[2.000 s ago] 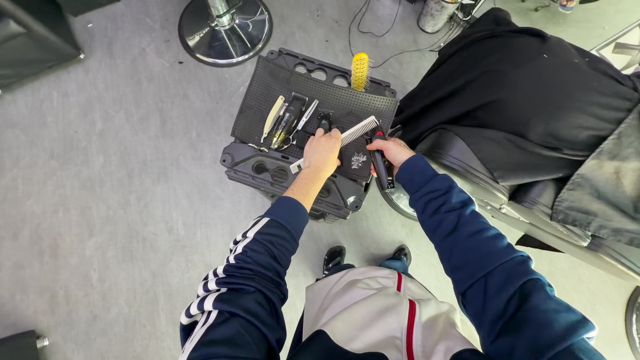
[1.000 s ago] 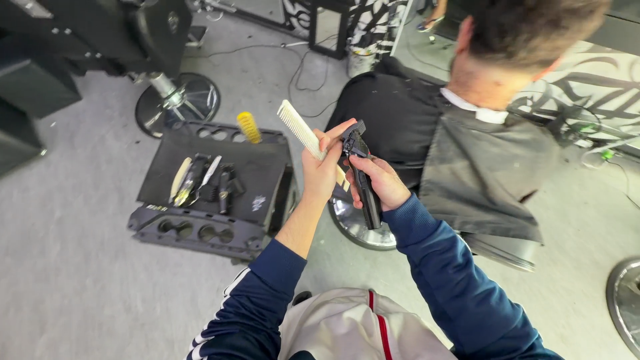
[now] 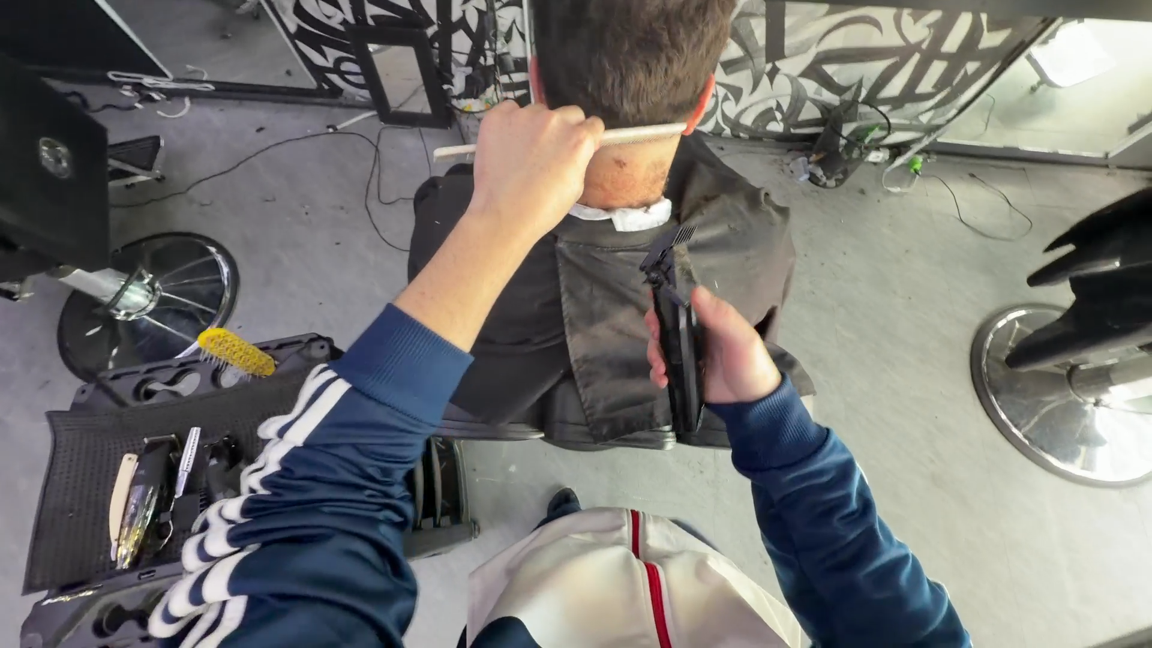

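Observation:
With my left hand [image 3: 537, 166] I grip a pale comb [image 3: 643, 134], which lies level across the lower back of a seated person's head [image 3: 630, 54], at the hairline. A black hair clipper [image 3: 679, 351] is held upright in my right hand [image 3: 729, 346], its toothed end up, below the person's neck and apart from the comb. The person wears a dark barber cape [image 3: 612, 333] and a white neck strip [image 3: 630, 216].
A tool cart [image 3: 81, 432] at lower left bears a yellow brush [image 3: 236, 352], a second clipper [image 3: 147, 504] and a pale-handled razor [image 3: 121, 504]. Chair bases stand left [image 3: 144, 297] and right [image 3: 1071, 396]. A cord [image 3: 270, 144] runs over the floor.
Two seconds ago both hands were over the cart; one second ago they were close together beside the person. Now the comb is at the person's hairline and the hands are apart. The view has shifted considerably.

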